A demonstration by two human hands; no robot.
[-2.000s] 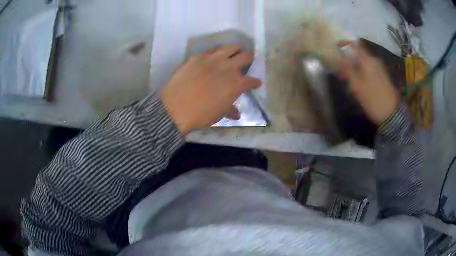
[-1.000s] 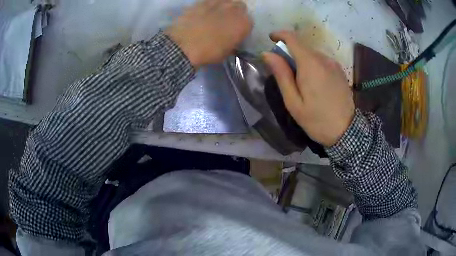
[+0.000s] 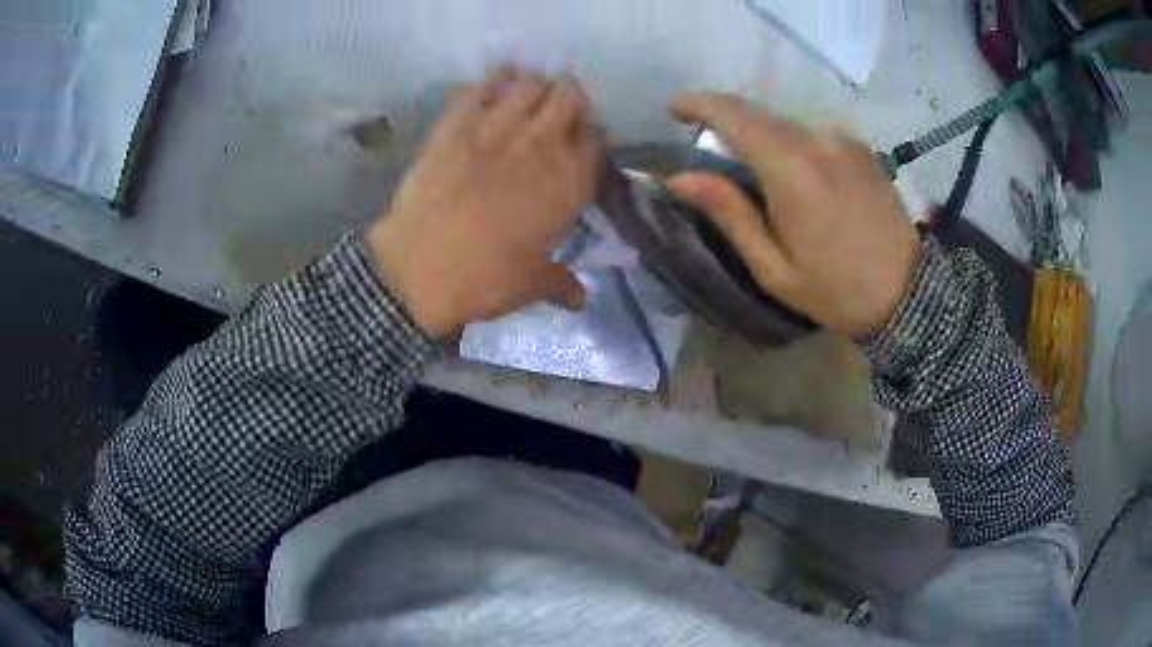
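Observation:
The shiny metal pocket template (image 3: 562, 344) lies on the pale table near its front edge, partly covered by my left hand. My left hand (image 3: 493, 209) rests over the template and white cloth, fingers bent and close together; what lies under the fingers is hidden. My right hand (image 3: 809, 215) is closed around the handle of the steam iron (image 3: 708, 259). The iron's pointed end is beside my left fingers, at the right of the template. White fabric (image 3: 638, 259) shows between the iron and the template.
A layered white pile with a dark edge (image 3: 76, 101) lies at left. A white piece (image 3: 828, 28) lies at the top. The green ribbed hose (image 3: 966, 129) runs to the upper right. Yellow-orange holder (image 3: 1059, 341), small metal tools (image 3: 1046, 217) and a dark pad (image 3: 992, 253) are at right.
The view has shifted. My left hand has moved down over the template from beyond it. The iron, still in my right hand, has swung to a flatter angle beside it.

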